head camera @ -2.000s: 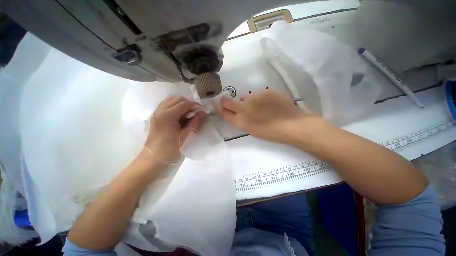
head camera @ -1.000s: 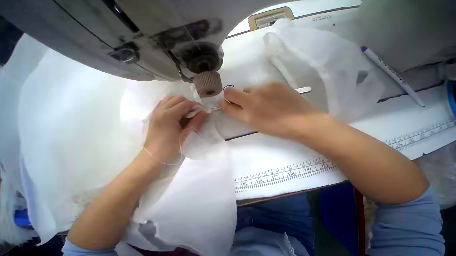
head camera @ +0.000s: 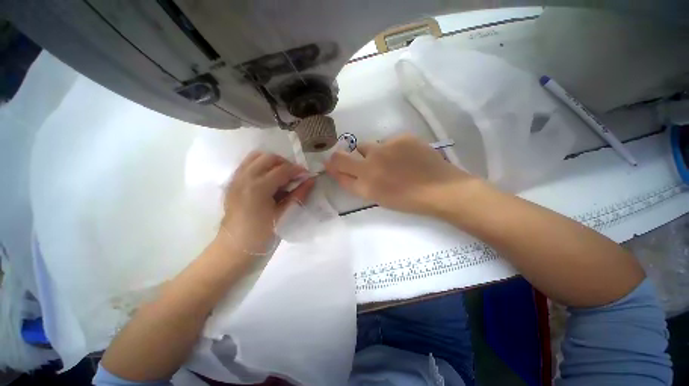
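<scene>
Sheer white fabric [head camera: 310, 275] drapes from below the machine head to the left and over the table's front edge. My left hand [head camera: 261, 197] pinches its edge between thumb and fingers, just front-left of the knurled screw [head camera: 316, 133]. My right hand [head camera: 393, 175] has its thumb and fingertips together at the same edge, close to the left fingertips. The needle and presser foot are not clearly visible. A fine thread loops around my left wrist. A small round metal part [head camera: 347, 142] shows just behind my right fingers.
The off-white machine head [head camera: 227, 45] spans the top. A cut sheer piece with a folded band [head camera: 495, 113] lies on the bed at right. Beyond it are a white pen [head camera: 589, 121] and a blue ring-shaped thing [head camera: 681, 151]. A printed scale [head camera: 423, 264] runs along the front edge.
My right hand has shifted slightly toward me, showing more of the round metal part. Both hands stay at the fabric edge, and their fingertips have moved slightly. The fabric drape is nearly unchanged.
</scene>
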